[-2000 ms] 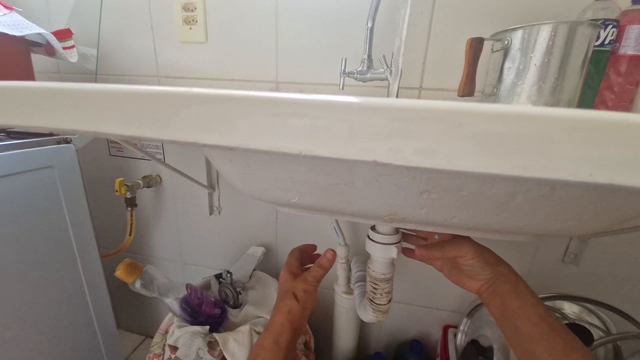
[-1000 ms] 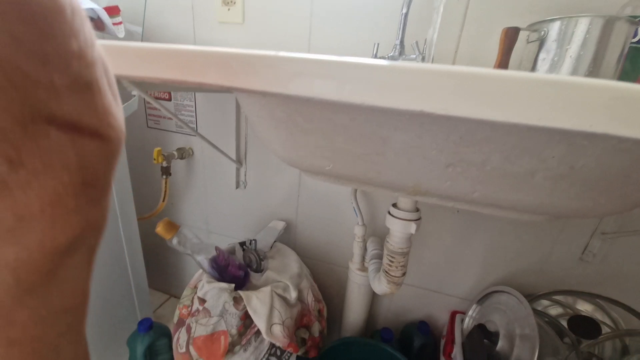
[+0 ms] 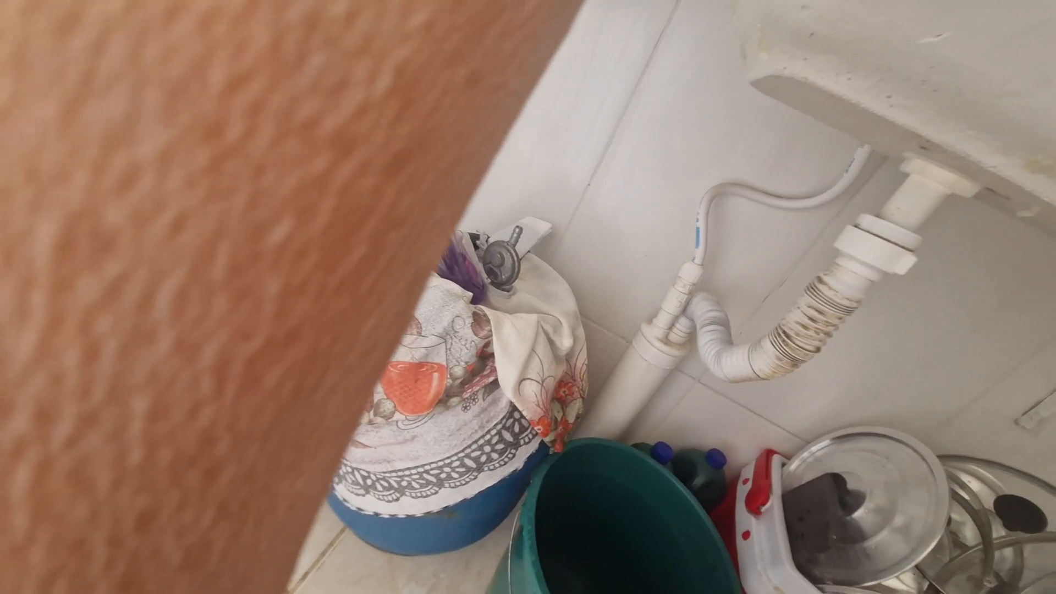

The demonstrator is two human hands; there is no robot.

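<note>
A bare forearm fills the left of the head view, very close and blurred; its hand is outside the frame. Neither my left hand nor my right hand shows. Under the sink basin [image 3: 932, 74], a white drain fitting [image 3: 876, 244] joins a corrugated white drain hose [image 3: 792, 334]. This hose bends round to the top of a thick white waste pipe [image 3: 631, 384]. A thin white tube [image 3: 767, 198] also runs into that pipe's top. Brown stains mark the hose's ridges.
A green bucket [image 3: 536, 528] stands below the pipes. Left of it is a blue gas cylinder [image 3: 445, 532] under a printed cloth [image 3: 462, 445], with a regulator [image 3: 501, 262] on top. Pot lids [image 3: 899, 487], a white-and-red container [image 3: 763, 536] and dark bottles [image 3: 697, 478] lie right.
Two seconds ago both hands were at the drain hose; they are now out of view. The view has swung down and tilted, and the green bucket shows more fully.
</note>
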